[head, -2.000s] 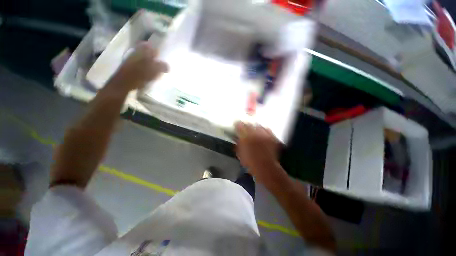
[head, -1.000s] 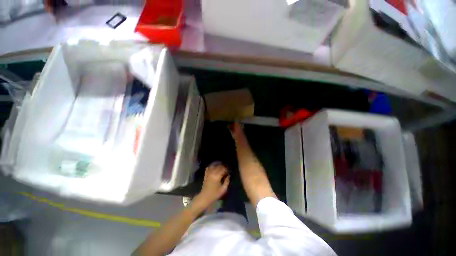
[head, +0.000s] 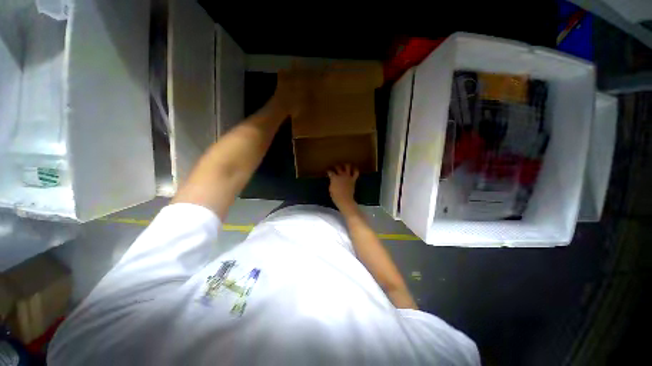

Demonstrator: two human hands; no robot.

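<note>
A small brown cardboard box (head: 334, 118) stands between the white bins on the dark bench. Its near side is open towards me and its inside shows brown. My left hand (head: 294, 89) is at the box's far left part, blurred and close to the cardboard in colour; its fingers cannot be made out. My right hand (head: 343, 177) has its fingers over the box's near edge and grips it.
On the right a white bin (head: 502, 232) holds packed red, grey and orange items. On the left stand more white bins (head: 107, 107). A red object (head: 409, 57) lies behind the right bin, a blue one (head: 574, 30) farther right. Brown cartons (head: 36, 293) are at lower left.
My view has moved in over the gap between the bins. Both hands are now at the cardboard box, which appears nearer and opened towards me. The large left bin is partly out of view.
</note>
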